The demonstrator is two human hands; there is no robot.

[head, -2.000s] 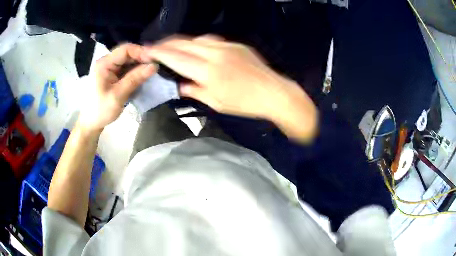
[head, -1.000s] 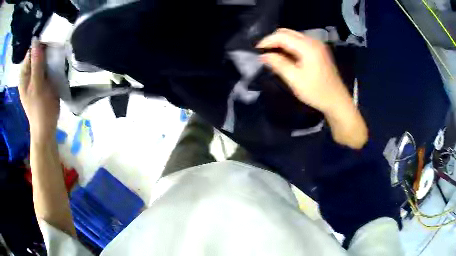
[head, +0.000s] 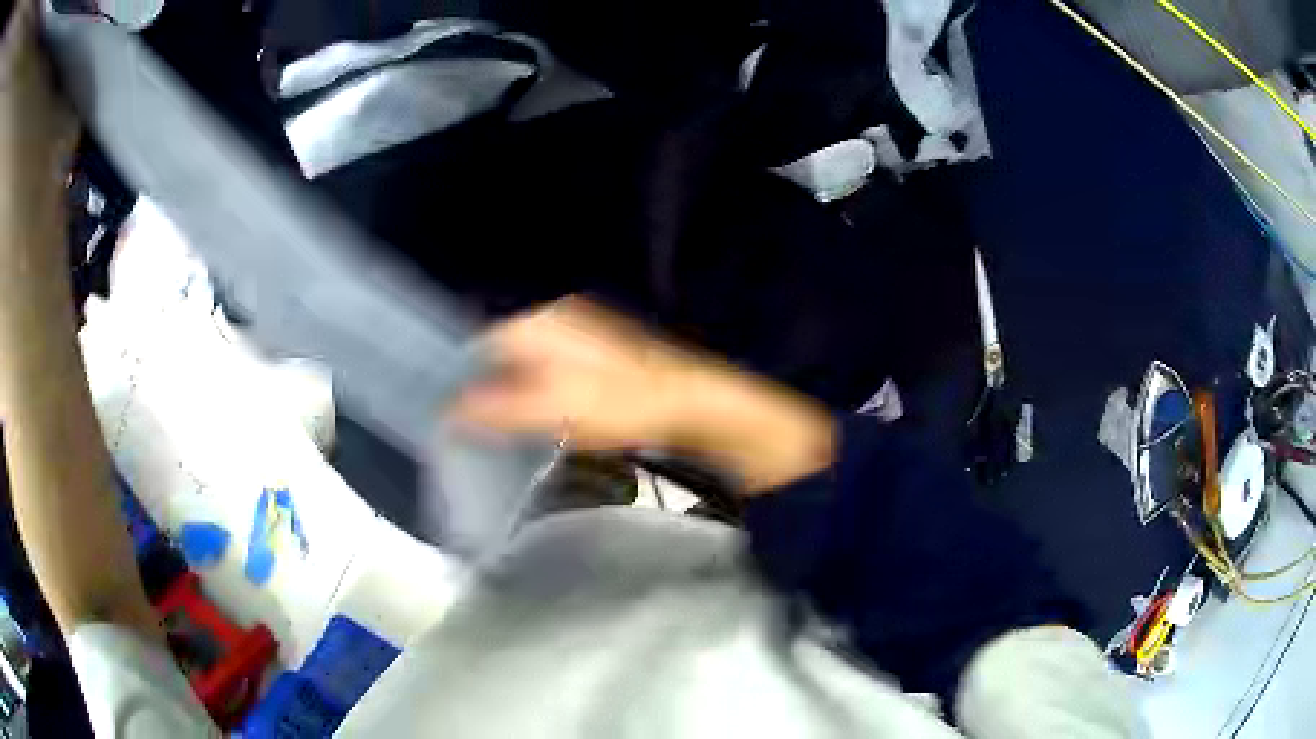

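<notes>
A long piece with a light grey face runs slantwise from the top left corner to the front of the apron, blurred. My left hand is at the upper left edge, blurred and partly cut off, and closes on the far end of the piece; its fingers are not clear. My right hand is blurred at the near end, fingers closed on the piece's edge. Dark cloth lies beneath and beyond. Curved grey and dark cut pieces lie on it at the upper left.
Shears lie on the dark cloth at the right. An iron, a white roll and small scissors with red and yellow handles are at the far right. Pale scraps lie at the upper middle. Red and blue baskets are below left.
The grey-faced piece is now stretched between my hands. My left hand has moved to the upper left edge; my right hand has come left and down. The large dark cloth lies flatter, uncovering the shears.
</notes>
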